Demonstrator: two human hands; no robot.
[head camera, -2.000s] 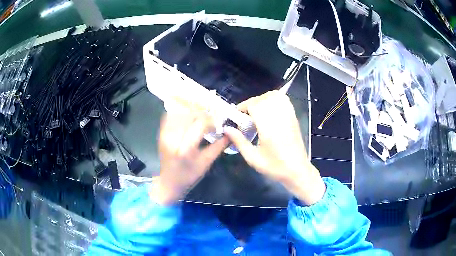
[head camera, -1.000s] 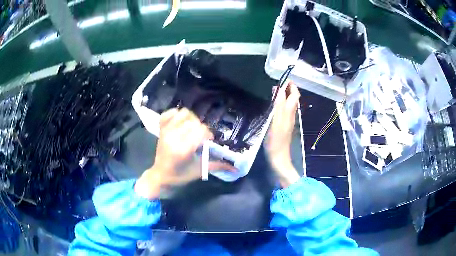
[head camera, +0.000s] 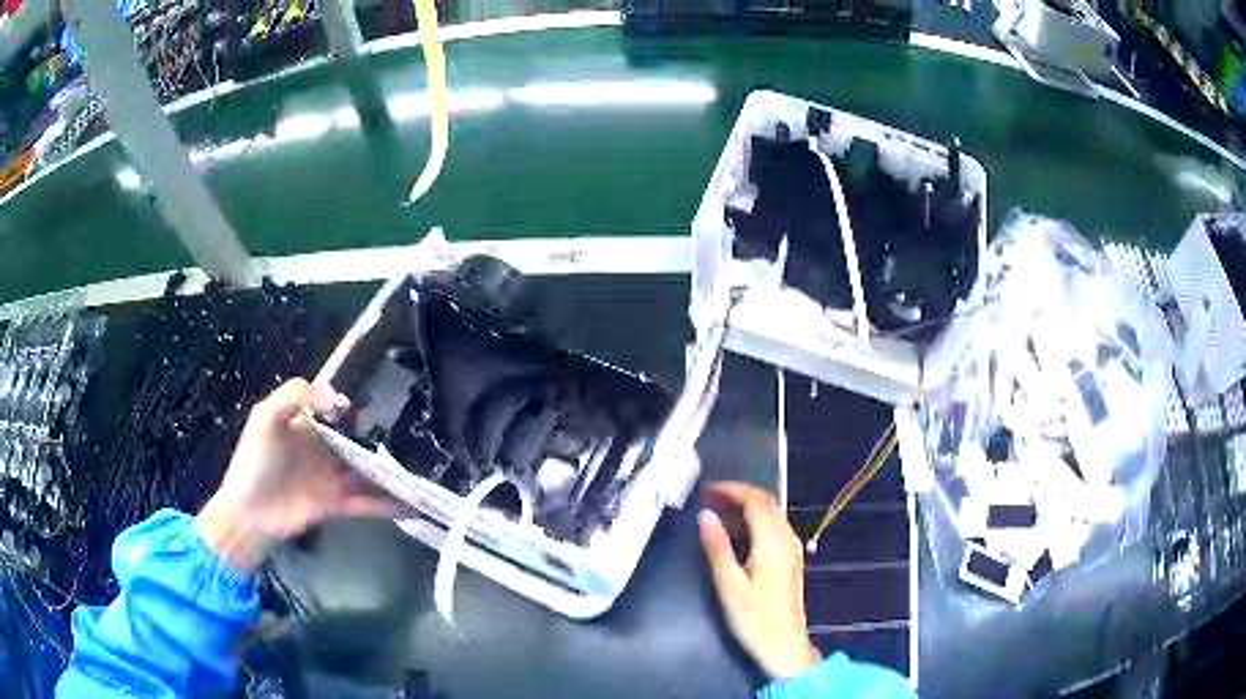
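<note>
A white housing (head camera: 601, 580) with a crowded black interior lies tilted on the dark bench in front of me. A white strip (head camera: 462, 533) curves out over its near side. My left hand (head camera: 294, 471) grips the housing's left near wall, thumb at the rim. My right hand (head camera: 754, 567) is beside the housing's right near corner, fingers slightly curled and apart, holding nothing that I can see. A second white housing (head camera: 820, 348) with a black interior and a white lead across it stands behind to the right. Dark wires run between the two housings.
A clear bag of white panels (head camera: 1052, 423) lies at right. A black adhesive strip (head camera: 847, 546) with thin cross lines and yellow-red wires (head camera: 858, 481) lies beside my right hand. A black cable heap (head camera: 178, 396) is at left. The green belt (head camera: 574, 164) runs behind.
The near housing has been turned and its interior now shows more fully. My left hand has moved left along its wall. My right hand has come off its right side. The view has shifted.
</note>
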